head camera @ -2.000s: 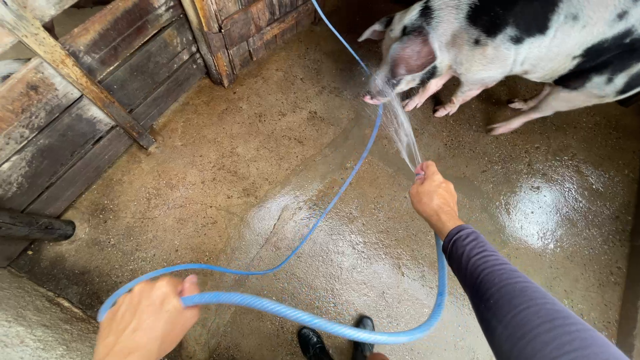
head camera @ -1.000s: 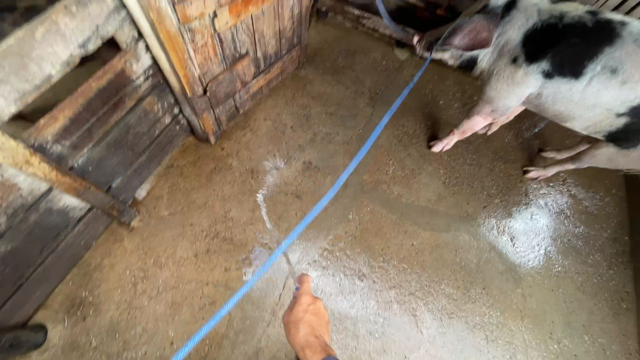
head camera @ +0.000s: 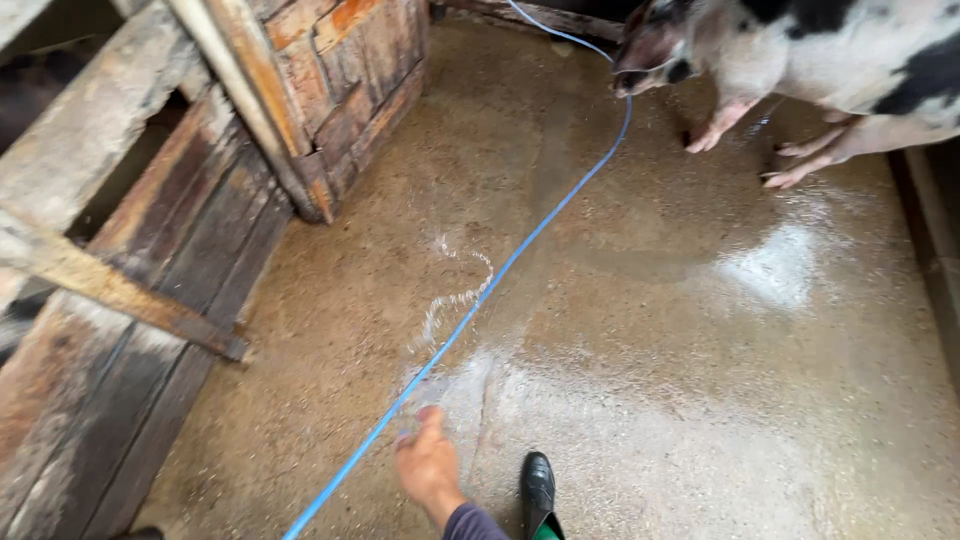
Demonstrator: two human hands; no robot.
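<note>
My right hand (head camera: 431, 463) is low in the head view, gripping the end of a blue hose; only a bit of the nozzle end shows at its thumb. Water (head camera: 450, 300) leaves it in a wavy stream over the wet concrete floor (head camera: 637, 337). Just left of the hand, the long run of blue hose (head camera: 525, 241) crosses the floor diagonally up to the pig's snout. The black-and-white pig (head camera: 840, 67) stands at the top right, head lowered beside the hose. My left hand is out of view.
A weathered plank fence (head camera: 225, 225) with a slanting brace (head camera: 112, 281) runs along the left, joined by a wooden gate or panel (head camera: 360, 82). A black boot (head camera: 538, 480) stands at the bottom. A low ledge (head camera: 930, 255) borders the right side.
My right hand has moved away from the pig, and the water now falls on the floor instead of at its head. My left hand, on the hose two seconds ago, has left the view.
</note>
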